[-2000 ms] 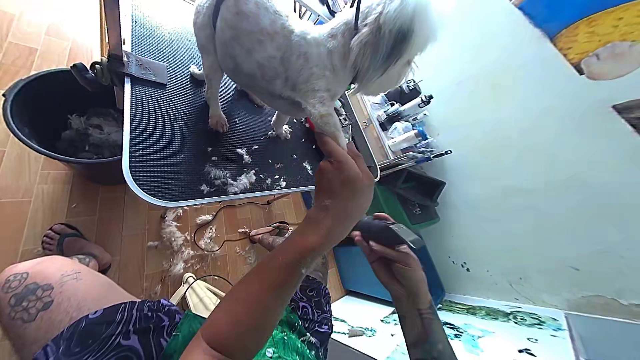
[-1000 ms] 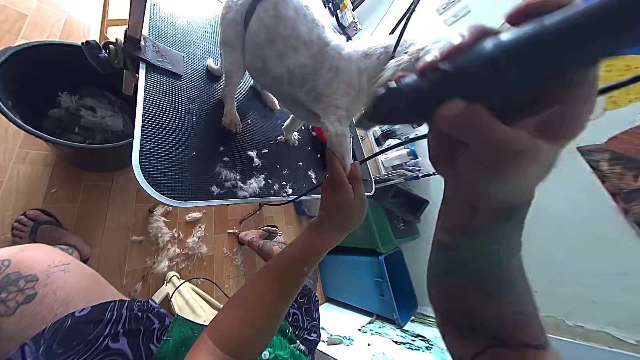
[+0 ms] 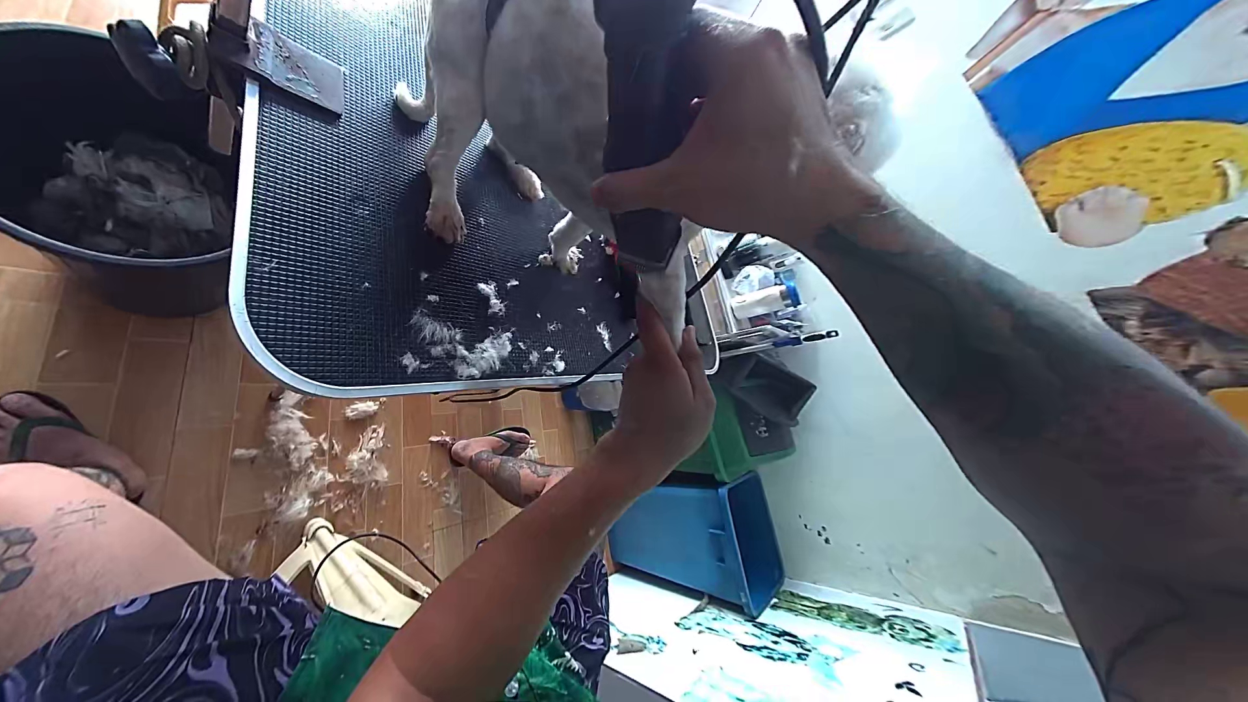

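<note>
A white dog (image 3: 546, 97) stands on the black ribbed mat of a grooming table (image 3: 322, 244). My left hand (image 3: 665, 405) grips the lower part of its raised front leg (image 3: 665, 291), thumb and fingers around the paw end. Above it, my right hand (image 3: 765, 132) is closed around dark electric clippers (image 3: 648, 127), whose head lies against or just over that same leg. A black cord (image 3: 717, 265) passes behind the leg and over the table's edge. The dog's head is mostly hidden behind my right hand. Tufts of cut white hair (image 3: 483, 353) lie on the mat.
A black bucket (image 3: 146, 283) with hair in it stands at the left, beside a metal clamp plate (image 3: 292, 68). Bottles and grooming tools (image 3: 770, 300) lie beyond the table's right edge. Below are a blue bin (image 3: 673, 536), a green container (image 3: 726, 439) and hair on the floor (image 3: 292, 448).
My right hand has brought the clippers from below, up past the camera, to the dog's front leg. My left hand stays on that leg. The view has shifted somewhat.
</note>
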